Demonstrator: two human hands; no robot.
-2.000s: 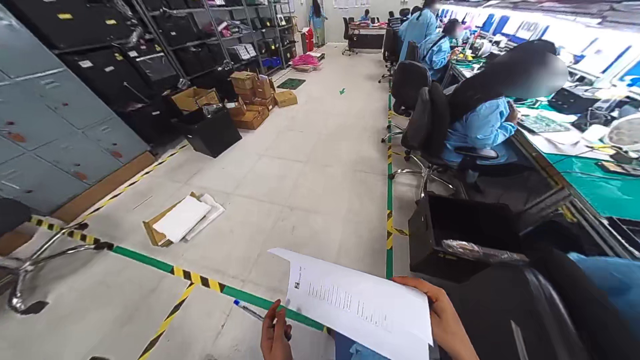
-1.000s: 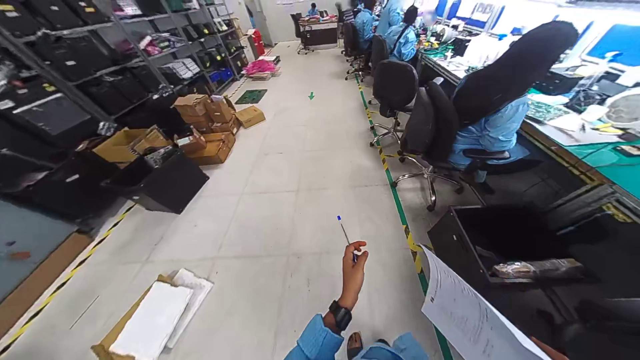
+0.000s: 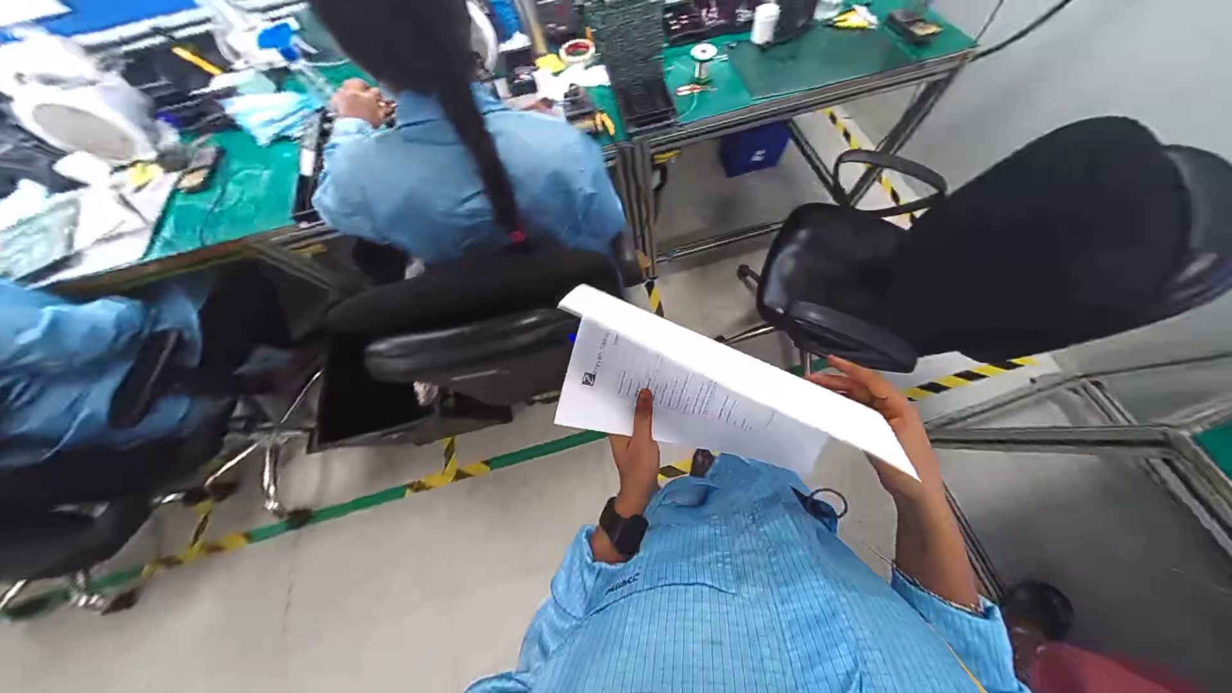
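A few printed paper sheets [image 3: 688,385], bearing writing and partly folded over, are held tilted in front of my body. My left hand [image 3: 635,452], with a dark watch on the wrist, grips their lower left part, its thumb lying on the printed side. My right hand [image 3: 885,414] holds the right end, with fingers behind and at the edge of the paper. A small blue tip shows at the paper's upper left edge; the rest of that thing is hidden. My blue striped smock fills the view below the sheets.
A co-worker in a blue smock [image 3: 472,183] sits at the green-topped workbench [image 3: 818,67] just ahead. Another blue-sleeved person is at the far left. An empty black office chair [image 3: 847,269] stands at right. Yellow-black floor tape [image 3: 972,377] and a metal frame lie near it.
The view has swung far round, from the aisle to the workbench. One second ago my left hand held a pen away from the paper; now it is on the sheets.
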